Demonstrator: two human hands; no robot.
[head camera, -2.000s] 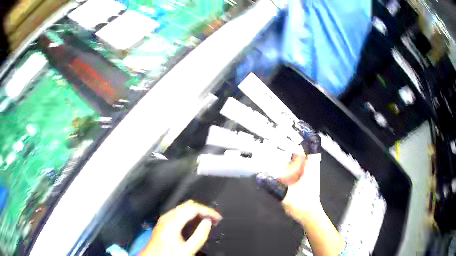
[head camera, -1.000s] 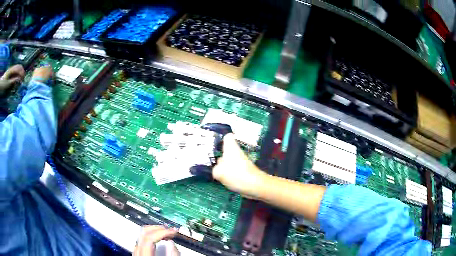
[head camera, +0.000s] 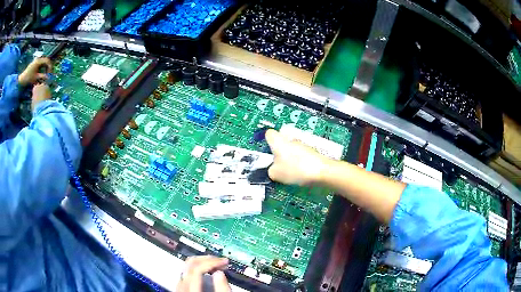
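My right hand (head camera: 294, 161), with black coverings on its fingertips, reaches in from the right over the green circuit board (head camera: 183, 197). Its fingers are around the right ends of several silver-white heatsink assemblies (head camera: 228, 208), fanned out low over the middle of the board. Whether they all rest on the board is hard to tell. Another white heatsink block (head camera: 314, 141) stands on the board behind my hand and is partly hidden by it. My left hand (head camera: 203, 274) is at the board's front edge, cut off by the picture's bottom, with fingers apart and nothing seen in it.
Dark red-brown crossbars (head camera: 117, 108) flank the board. Black capacitors (head camera: 208, 81) and blue parts (head camera: 163, 170) stand on it. Behind are a blue parts bin (head camera: 185, 20) and a capacitor box (head camera: 280, 34). At left, another person's blue sleeves (head camera: 34, 148), hands and a coiled blue cord (head camera: 97, 219).
My right hand went from the black tray to over the board with the heatsinks. Since one second ago, the view shifted and the heatsinks are spread more evenly. My left hand also left the tray.
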